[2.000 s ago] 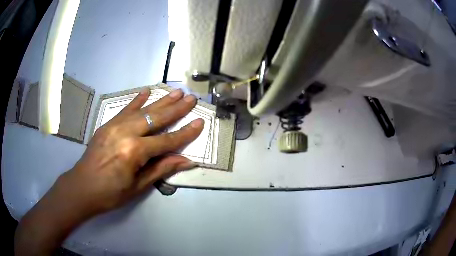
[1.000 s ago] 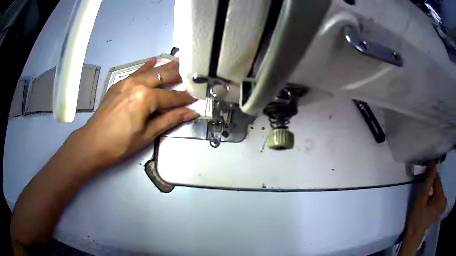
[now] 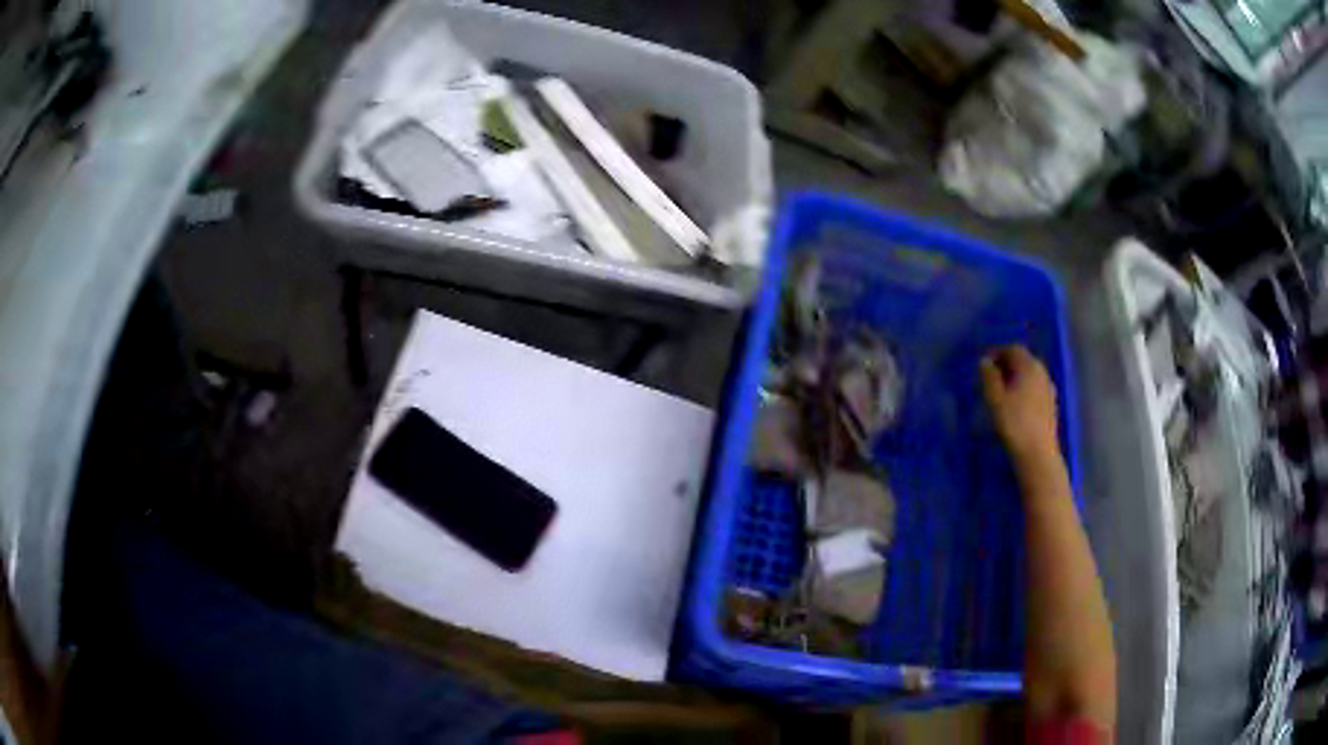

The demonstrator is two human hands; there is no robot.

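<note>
A blue plastic crate (image 3: 915, 680) stands right of centre. In its left part lies a jumble of beige-grey fabric pieces (image 3: 852, 502) and a small white piece. My right hand (image 3: 1024, 400) is over the crate's right part, its fingers curled and blurred; whether it holds something small cannot be told. It is apart from the fabric pieces. My left hand is out of the picture; only a brownish sliver, perhaps the forearm, shows at the lower left edge. The sewing machine is out of view.
A dark phone (image 3: 463, 489) lies on a white board (image 3: 619, 510) left of the crate. Behind it, a white-grey tub (image 3: 532, 251) holds papers and long white strips. Another whitish tub (image 3: 1151, 553) stands right of the crate. A pale plastic bag (image 3: 1041, 124) lies at the back.
The view has swung from the sewing table to the crate and tubs. My right hand has moved from the table's right edge to over the crate. My left hand has left the picture.
</note>
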